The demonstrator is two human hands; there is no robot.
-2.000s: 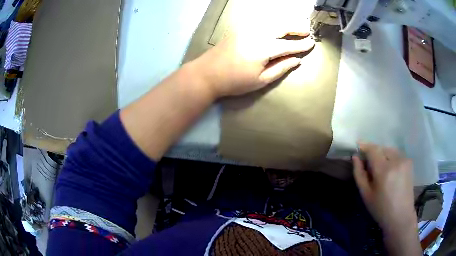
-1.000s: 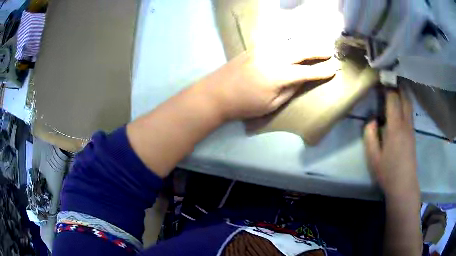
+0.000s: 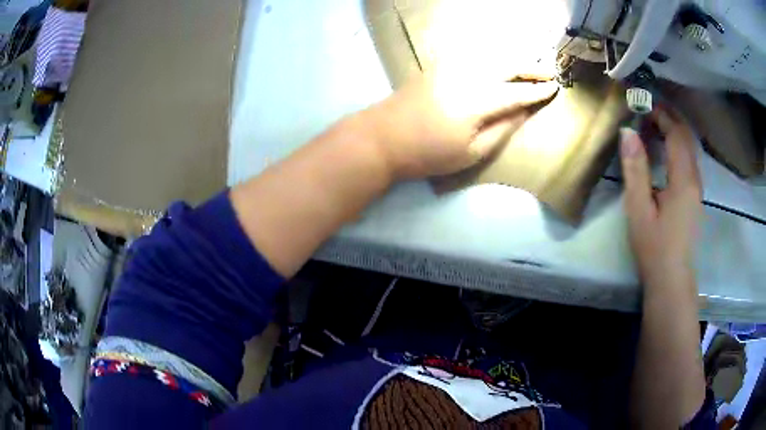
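A khaki garment panel (image 3: pixel 579 138) lies under the presser foot (image 3: pixel 567 74), its near right part bent and raised in a soft fold. A dark straight line shows on its upper left part. My left hand (image 3: pixel 453 126) lies palm down on the panel, fingertips beside the presser foot; lamp glare washes out much of it. My right hand (image 3: pixel 668 180) is right of the panel, just below the white ribbed knob (image 3: pixel 639 99), thumb and fingers apart. I see no cloth gripped in it.
The white sewing machine head (image 3: pixel 714 50) fills the upper right. Khaki cloth (image 3: pixel 731 130) lies beneath it at right. A stack of cut panels (image 3: pixel 151 109) lies at left, with striped cloth (image 3: pixel 59 46) beyond. The white table's worn front edge (image 3: pixel 470 273) runs below my hands.
My right hand has moved from the front edge up beside the machine. The panel's lower part has gone from flat to folded and turned. My left hand has stayed on the cloth.
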